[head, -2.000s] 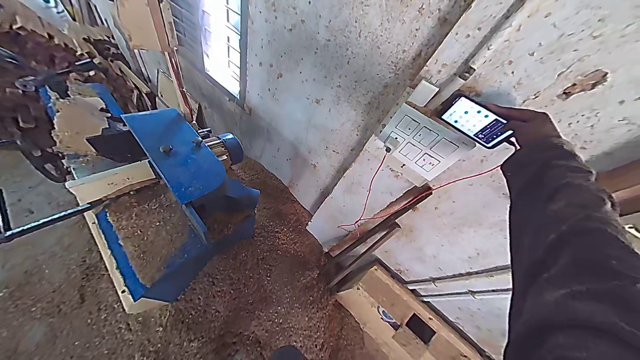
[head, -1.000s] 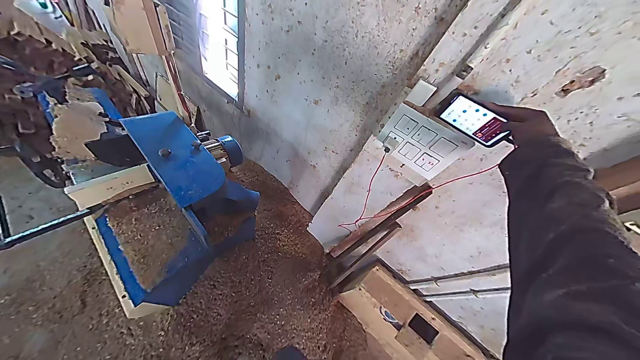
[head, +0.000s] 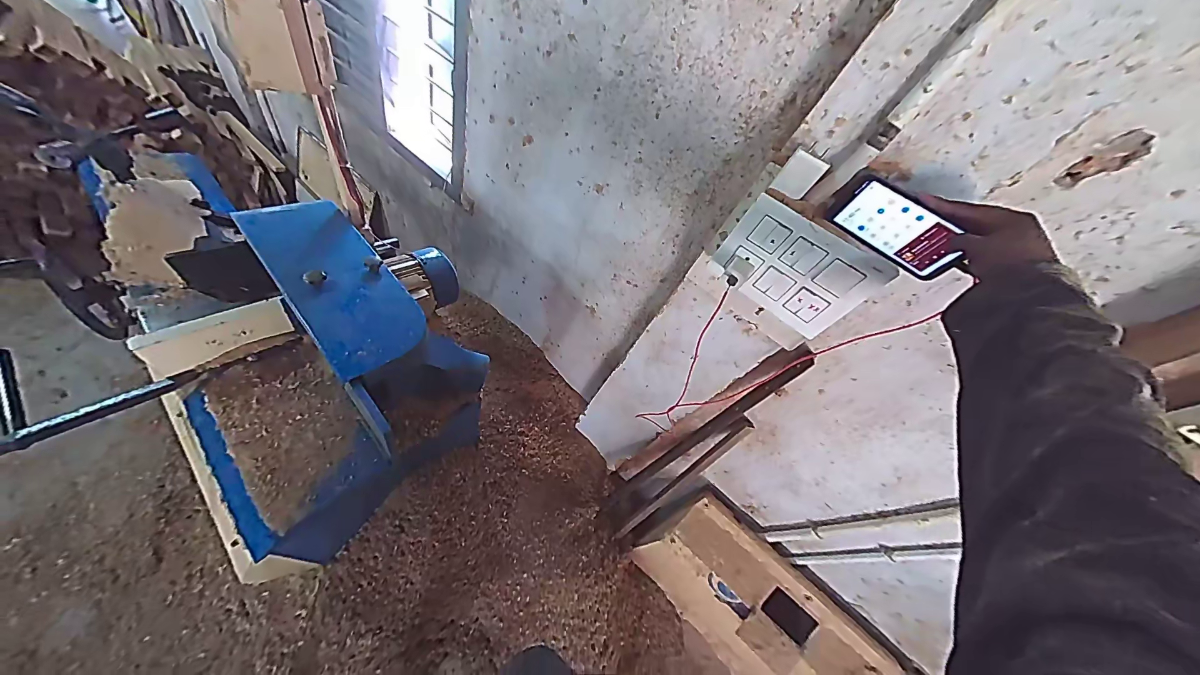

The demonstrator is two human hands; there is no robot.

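My right hand (head: 1008, 234) grips the end of a smartphone (head: 897, 227) with its screen lit, at the upper right. A red cable (head: 844, 345) runs from the phone's near end down across the wall and up to a charger (head: 740, 268) plugged into a white switch and socket panel (head: 806, 267). The phone lies close against the panel's upper right edge. A dark sleeve covers my right arm. My left hand is out of view.
A blue machine (head: 328, 291) with an electric motor (head: 427, 277) stands at the left. Wood shavings (head: 506, 525) cover the floor around it. Wooden strips (head: 712, 422) lean against the wall above a wooden box-like piece (head: 750, 591) at the lower right. A bright window (head: 422, 84) is at the top.
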